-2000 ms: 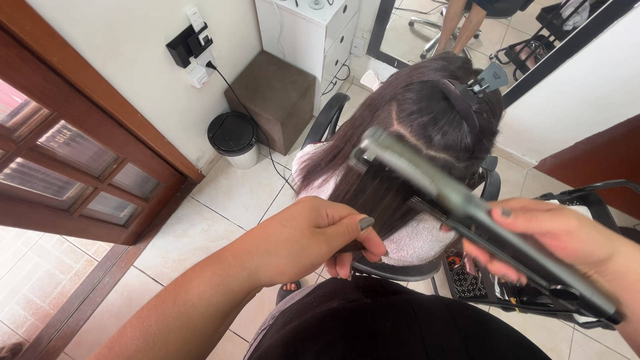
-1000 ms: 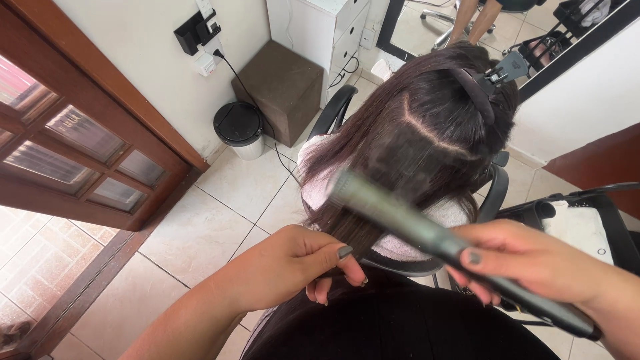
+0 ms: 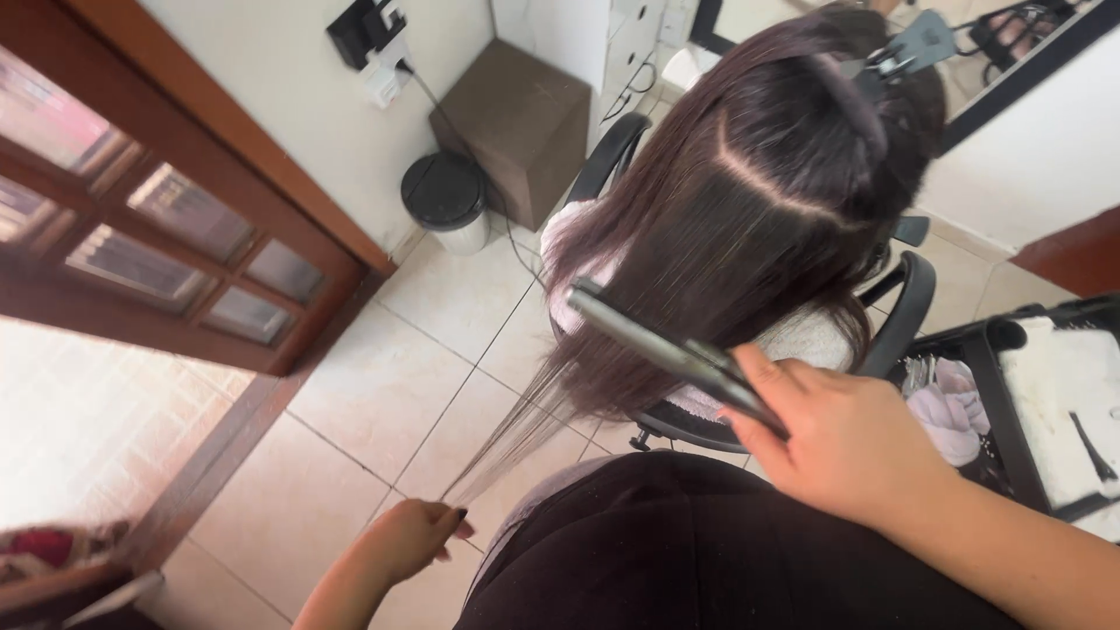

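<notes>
A person with long dark hair [image 3: 709, 254] sits facing away from me in a black salon chair [image 3: 906, 302]. My left hand [image 3: 420, 534], low and left of the hair, pinches the tips of a thin strand drawn out toward me. My right hand [image 3: 831, 429] grips a hair straightener [image 3: 665, 350], which lies across the lower hair; whether its plates hold hair cannot be told. A parting crosses the back of the head, and the upper section is fastened with a grey hair clip [image 3: 923, 44]. A light towel [image 3: 577, 262] covers the shoulders.
At right stands a black trolley [image 3: 1002, 411] with a white tray top and a brush [image 3: 1092, 446]. A lidded bin [image 3: 444, 192] and a brown box seat [image 3: 525, 114] are by the wall. A cord [image 3: 446, 114] hangs from the plug. A wooden door [image 3: 175, 201] is at left.
My left hand has moved down and left, away from the head, and a thin strand now stretches from it. The straightener remains in my right hand. The view has shifted somewhat.
</notes>
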